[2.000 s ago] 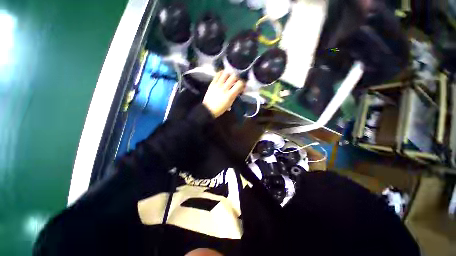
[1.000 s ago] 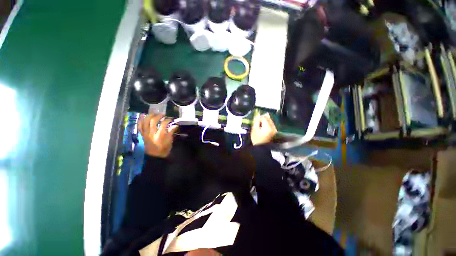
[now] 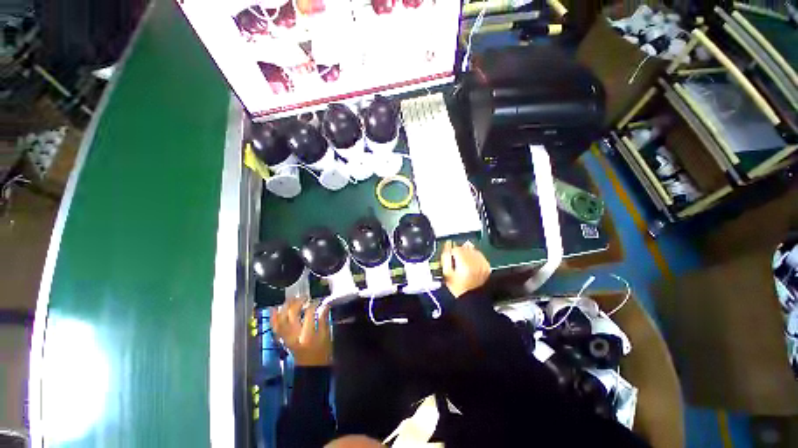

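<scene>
Several security cameras (image 3: 370, 245) stand in a row at the bench's front edge, black balls up and white bodies toward me. Short white leads (image 3: 385, 315) hang from them over the edge. My left hand (image 3: 304, 331) is at the base of the leftmost camera (image 3: 278, 264), fingers slightly apart; whether it grips a lead or the base is unclear. My right hand (image 3: 465, 269) rests at the bench edge just right of the row, fingers curled; whether it holds anything is hidden.
More cameras (image 3: 343, 127) stand behind, below a lit monitor (image 3: 350, 44). A yellow tape roll (image 3: 395, 192), white keyboard (image 3: 444, 175), mouse (image 3: 516, 216) and black printer (image 3: 535, 101) with hanging white strip (image 3: 547, 206) are on the bench. Conveyor (image 3: 149, 219) left; carton of cameras (image 3: 652, 367) right.
The view has tilted up, bringing the monitor and whole printer in. My left hand moved from the middle of the row to its left end; my right hand came into view at the right end and stays there.
</scene>
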